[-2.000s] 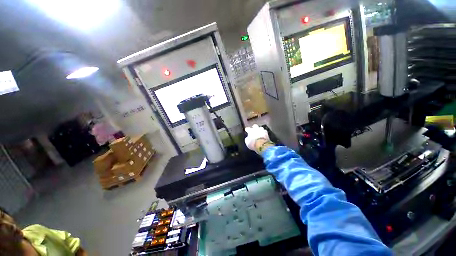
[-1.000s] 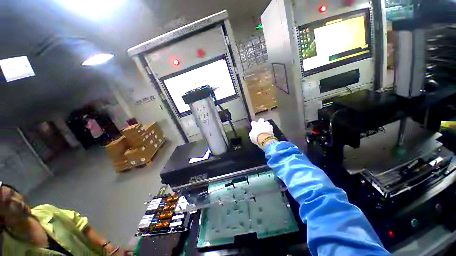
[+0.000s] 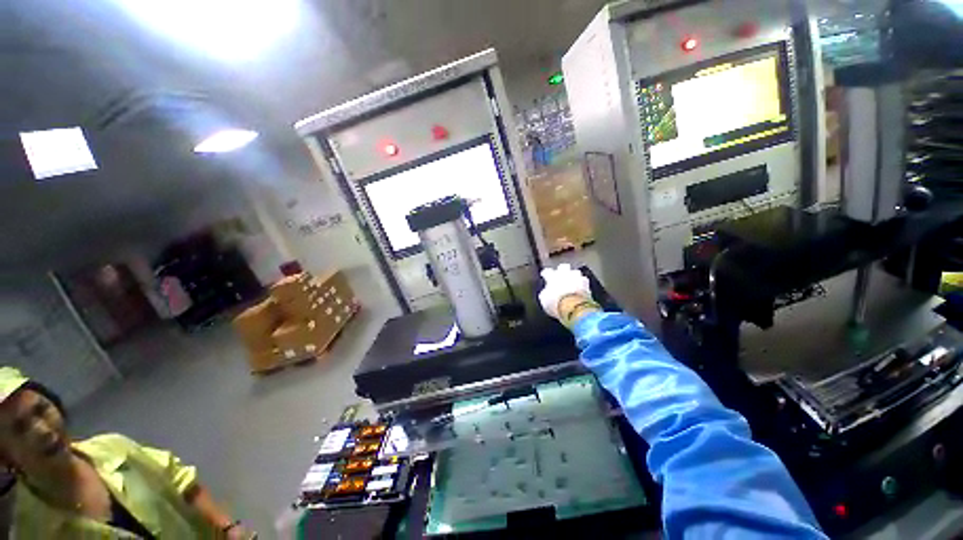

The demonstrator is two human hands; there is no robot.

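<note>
My right hand, in a white glove and blue sleeve, reaches to the back right of the left test fixture. Its fingers are curled on a small black part, mostly hidden under the glove. The silver press cylinder stands upright to the left of the hand. Nearer me is the pale green nest plate with small pins and no board on it, partly under a clear cover. A power supply board with white blocks and orange transformers lies left of the plate. My left hand is not in view.
A second fixture with its own cylinder is on the right, with a metallic board in it. Two grey test cabinets with lit monitors stand behind. A person in yellow is at the lower left. Cartons sit on a pallet.
The view has shifted, and the person at the left shows more fully. My right hand has stayed at the same corner of the fixture. The nest plate and board look unchanged.
</note>
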